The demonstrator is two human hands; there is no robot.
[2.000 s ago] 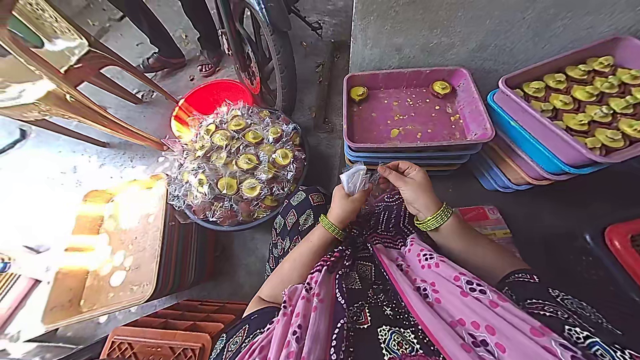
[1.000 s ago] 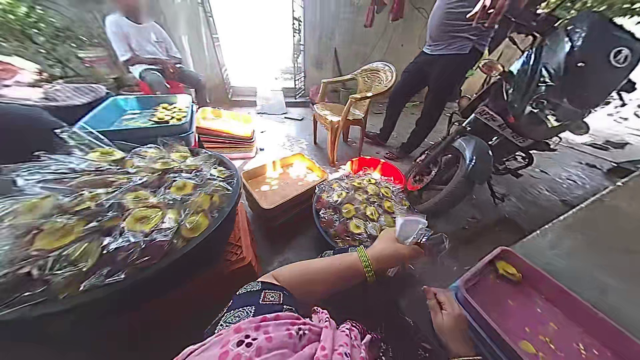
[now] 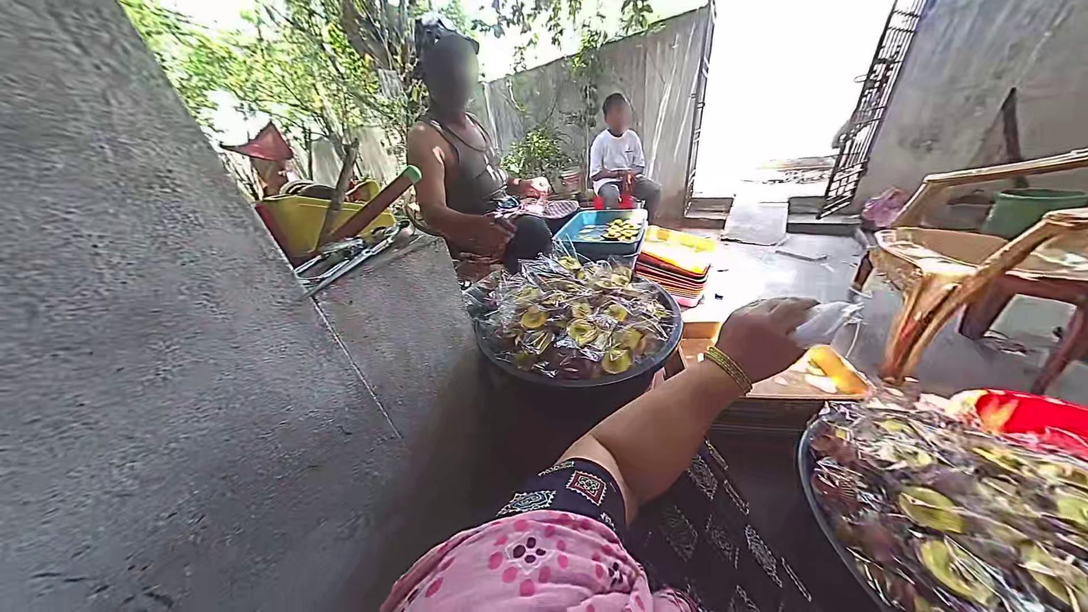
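My left hand [image 3: 763,338], with yellow-green bangles at its wrist, is stretched out and closed around a bunch of thin clear plastic bags [image 3: 826,323]. It hangs above a shallow tan tray [image 3: 790,387]. At the lower right, a dark round tub [image 3: 820,510] is heaped with plastic-wrapped yellow and brown pieces [image 3: 933,508]. A second round tub [image 3: 578,380] with the same kind of wrapped pieces [image 3: 582,331] stands left of my hand. My right hand is out of view.
A person [image 3: 463,170] sits behind the second tub, near a blue tray [image 3: 599,229] of yellow pieces and stacked trays [image 3: 676,263]. Another person [image 3: 619,161] sits farther back. A plastic chair [image 3: 943,263] and a red basin [image 3: 1033,416] are at right, a concrete wall [image 3: 170,340] at left.
The view has swung far to the left. Two seconds ago both my hands were together at the plastic bags; one second ago they were apart. My right hand has now left the view.
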